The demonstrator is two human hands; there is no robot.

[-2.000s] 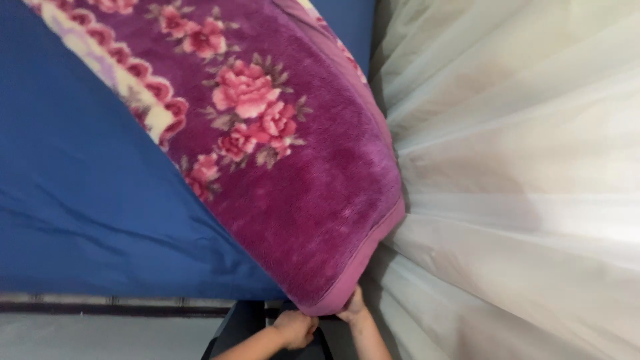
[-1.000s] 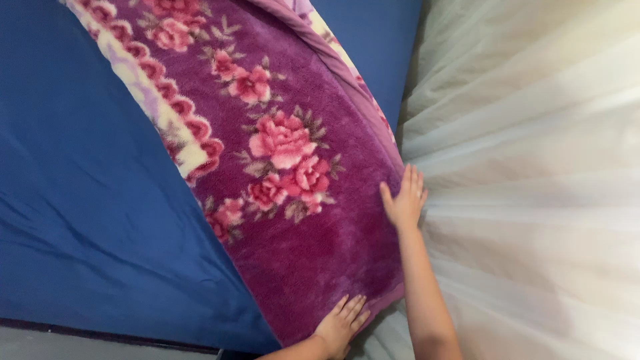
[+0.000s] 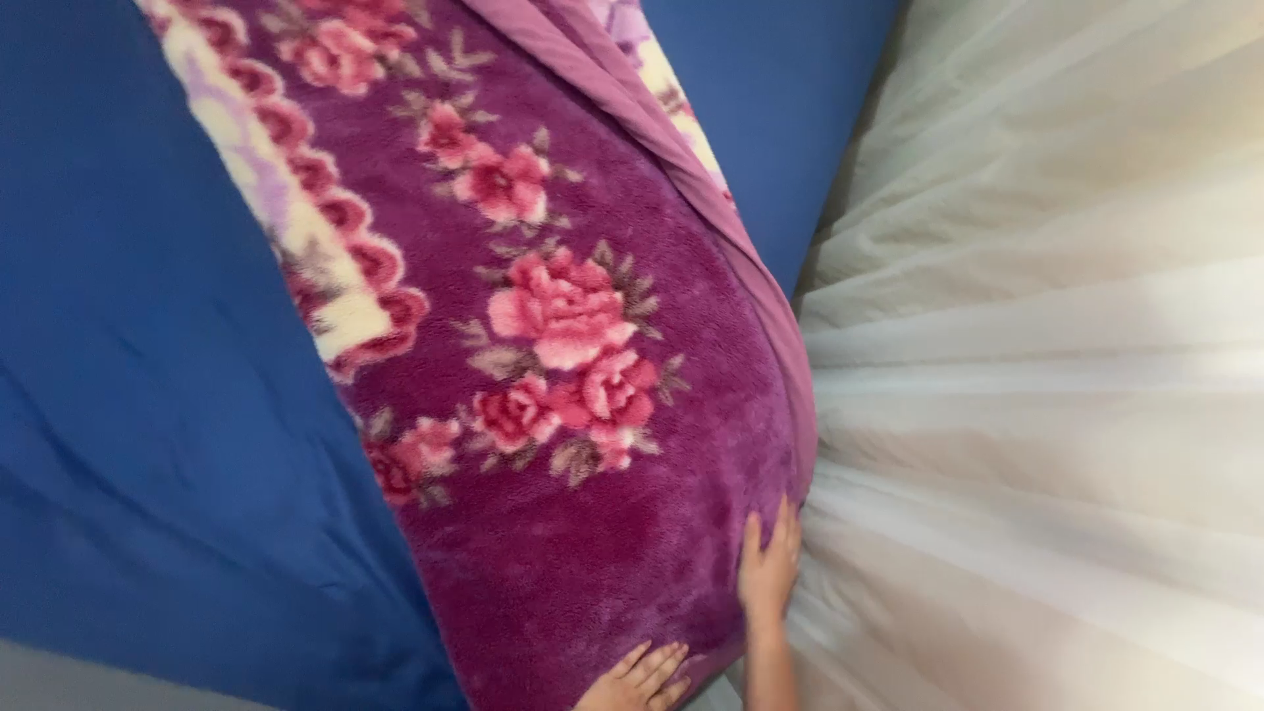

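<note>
A folded purple plush blanket with pink flowers and a cream scalloped band lies on the blue bed sheet. Near the blanket's lower end, my left hand rests flat on it with fingers spread, partly cut off by the frame's bottom edge. My right hand lies on the blanket's right edge, close to the curtain, fingers pointing up and the palm hidden. The pink binding runs down the right side, where a layer is folded over.
A sheer white curtain hangs along the bed's whole right side and touches the blanket's edge. Blue sheet also shows between blanket and curtain at the top. A grey surface shows at the lower left.
Two seconds ago both hands were at the blanket's bottom corner; they then came to lie on top of it. Since one second ago my right hand has moved down along the right edge.
</note>
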